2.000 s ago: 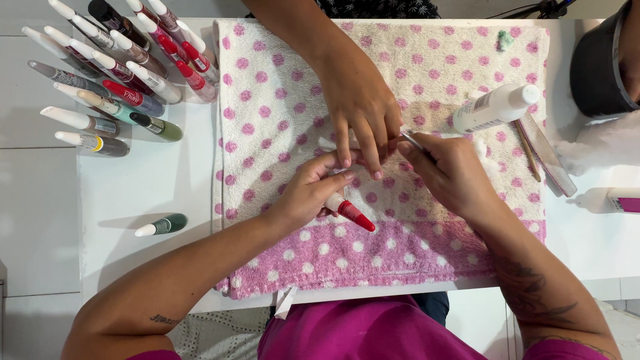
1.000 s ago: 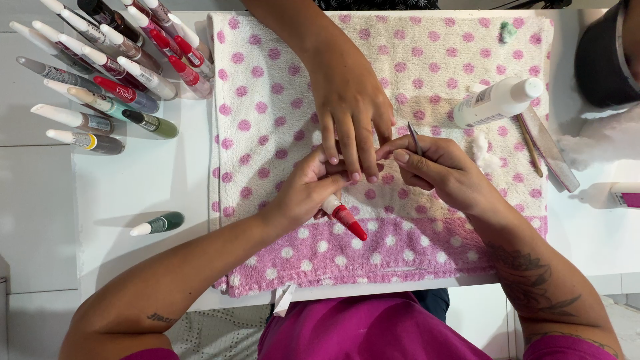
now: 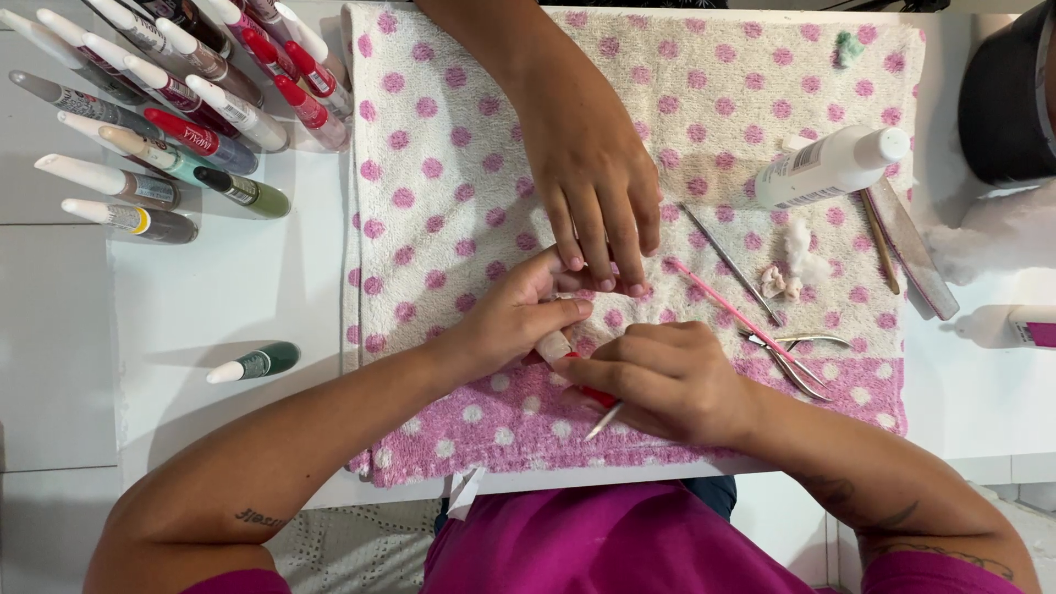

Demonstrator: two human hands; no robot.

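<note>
My left hand [image 3: 528, 313] holds a nail polish bottle [image 3: 554, 347] with a red cap below the other person's fingertips. My right hand [image 3: 660, 384] closes its fingers on the red cap, and a thin pointed stick [image 3: 604, 421] sticks out beneath it. The other person's hand [image 3: 590, 181] reaches in from the top, palm down, its fingers over my left fingers. On the polka-dot towel [image 3: 445, 214], right of the hands, lie a metal tool [image 3: 730, 264], a pink stick [image 3: 730, 305] and cuticle nippers [image 3: 792, 363].
Many nail polish bottles [image 3: 239, 115] stand at the upper left, with a dark green one [image 3: 256, 363] lying apart. To the right are a white plastic bottle [image 3: 825, 169], cotton [image 3: 800, 256], a nail file [image 3: 912, 247], a wooden stick [image 3: 879, 239] and a black container [image 3: 1006, 99].
My right hand has left the other person's fingertips and moved down to the red cap. The nippers it held one second ago now lie on the towel.
</note>
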